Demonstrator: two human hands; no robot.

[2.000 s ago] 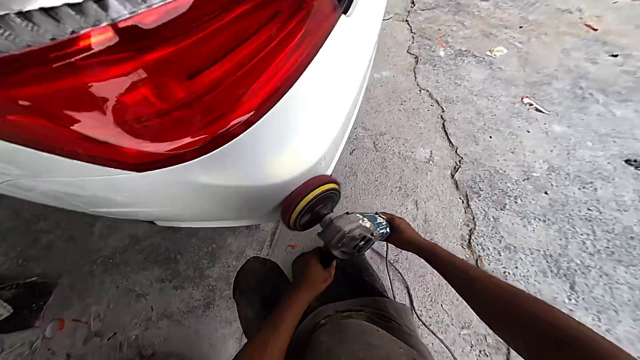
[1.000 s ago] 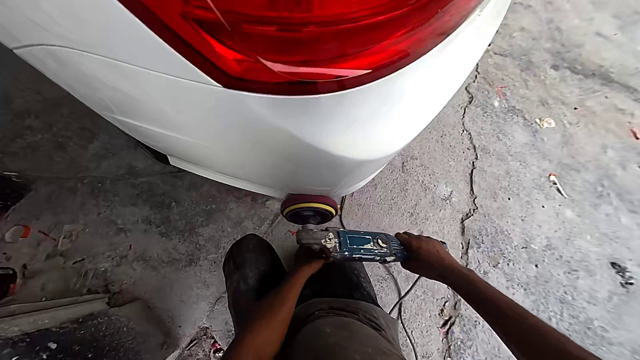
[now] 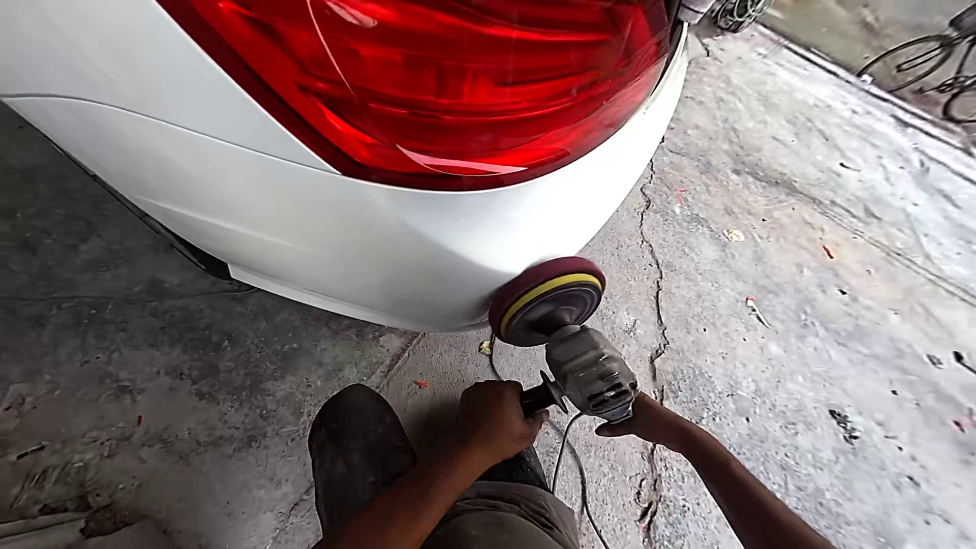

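A corded rotary polisher (image 3: pixel 591 370) is held in both hands. My left hand (image 3: pixel 499 419) is closed around its black side handle. My right hand (image 3: pixel 644 423) grips the body behind the grey gear housing, which hides part of the fingers. The maroon foam polishing pad (image 3: pixel 553 293), with a yellow ring and black backing, rests against the lower corner of the white car bumper (image 3: pixel 427 259). Above it sits the red tail light (image 3: pixel 473 91).
A power cord (image 3: pixel 581 473) runs down beside my legs. The concrete floor (image 3: pixel 762 229) has a long crack and bits of litter. A bicycle (image 3: pixel 911 65) stands at the top right, near coiled cable (image 3: pixel 738 11). My knee (image 3: pixel 358 450) is below the bumper.
The polisher has swung from lying sideways across my lap to pointing up at the bumper, its pad now on the right side of the corner. The view has shifted. Both hands keep their hold.
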